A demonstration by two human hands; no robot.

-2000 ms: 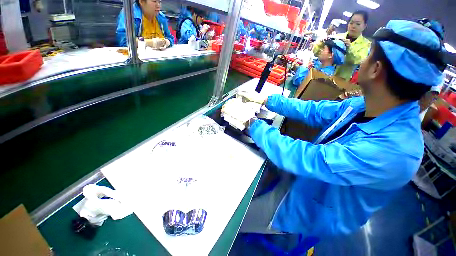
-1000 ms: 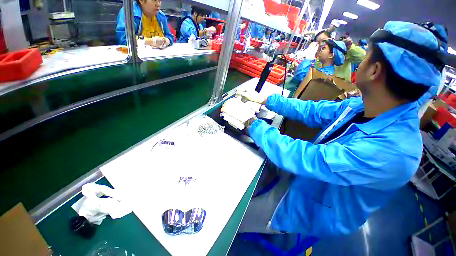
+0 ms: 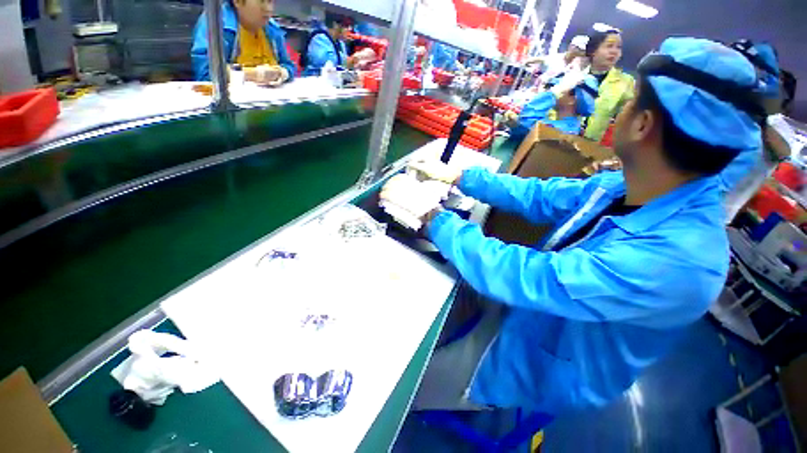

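Note:
Neither of my hands is in view. A mirror-silver chrome part with two rounded lobes lies on the near end of the white work sheet. A small heap of tiny dark pieces lies further up the sheet, and a thin curved dark piece lies beyond it. A clear bag with small grey bits lies near the sheet's far end. A crumpled white cloth and a small black object are on the green bench at the left.
A neighbouring worker in blue stands at the right, with gloved hands over a dark fixture. A black upright tool is above it. The green conveyor, a metal post, a cardboard piece and red trays are around the bench.
The view has shifted slightly, so the bench items and neighbour appear a little further left. In the background, people have changed their arm and head positions. The chrome part stays on the sheet.

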